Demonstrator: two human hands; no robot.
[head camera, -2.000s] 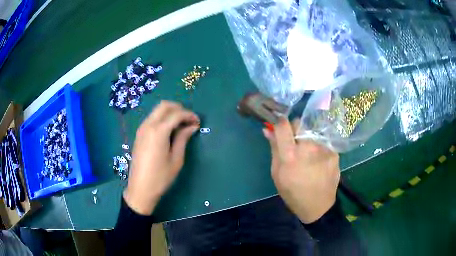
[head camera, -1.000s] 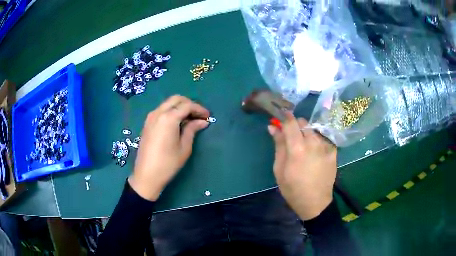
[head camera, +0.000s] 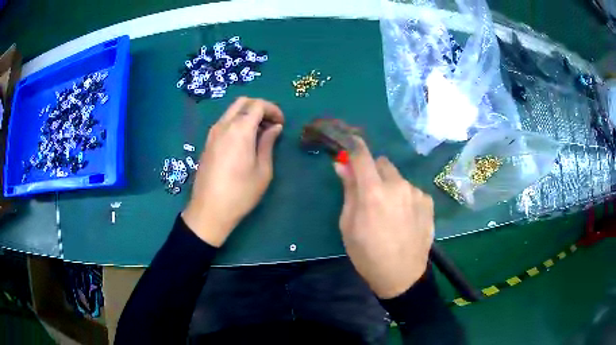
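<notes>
My right hand (head camera: 385, 219) grips a hammer (head camera: 331, 135) close to its brown head, with the red neck at my fingertips and the black handle sticking out behind my wrist. The hammer head is over the green bench, right of my left hand (head camera: 236, 165). My left thumb and fingers are bent together; whether they hold a piece cannot be seen. A pile of black-and-silver link plates (head camera: 219, 69) lies beyond my left hand. A small heap of brass pieces (head camera: 307, 83) lies to its right. A smaller cluster of pieces (head camera: 175, 173) lies left of my left wrist.
A blue bin (head camera: 121, 121) of black-silver pieces stands at the left. A large clear bag (head camera: 405, 101) and a smaller bag with brass pieces (head camera: 483, 170) lie at the right, beside silvery wrap (head camera: 574, 128). A stray washer (head camera: 292, 247) lies near the front edge. A cardboard box (head camera: 121, 290) is below.
The view has shifted, so the bench things sit differently in the picture. The hammer head is closer to my left hand. The pale plate at my left fingertips no longer shows.
</notes>
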